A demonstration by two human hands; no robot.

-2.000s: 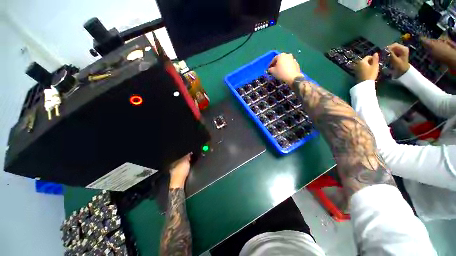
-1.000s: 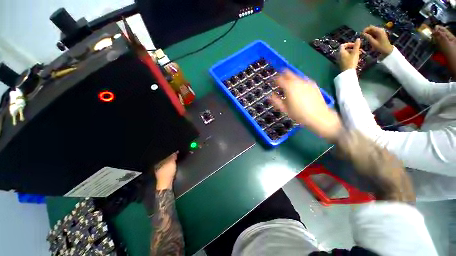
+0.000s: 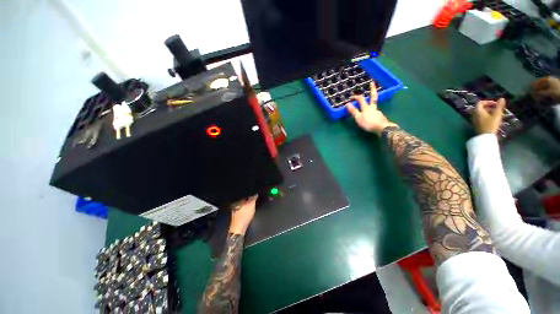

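The blue plastic bin [image 3: 388,92] with rows of camera modules [image 3: 341,83] sits at the back of the bench under the monitor. My right hand [image 3: 370,113] is at the bin's near edge, thumb and fingers spread, with a finger over the rim. My left hand [image 3: 244,211] reaches under the edge of the black test box [image 3: 166,165]; its fingertips are hidden, so its grip does not show. A green indicator light [image 3: 274,191] glows right of it. A single camera module [image 3: 295,162] lies on the black mat [image 3: 316,196].
The black tray heaped with modules [image 3: 132,270] is at lower left. The monitor [image 3: 313,37] stands behind. A white figurine [image 3: 122,119] is on the box top. A coworker's hand [image 3: 489,116] works over a dark tray at right. A blue bin [image 3: 92,207] shows below the left bench edge.
The blue bin has moved away from me, back toward the monitor, and turned. My right hand has moved to its near edge. My left hand stays under the box edge. The view has shifted.
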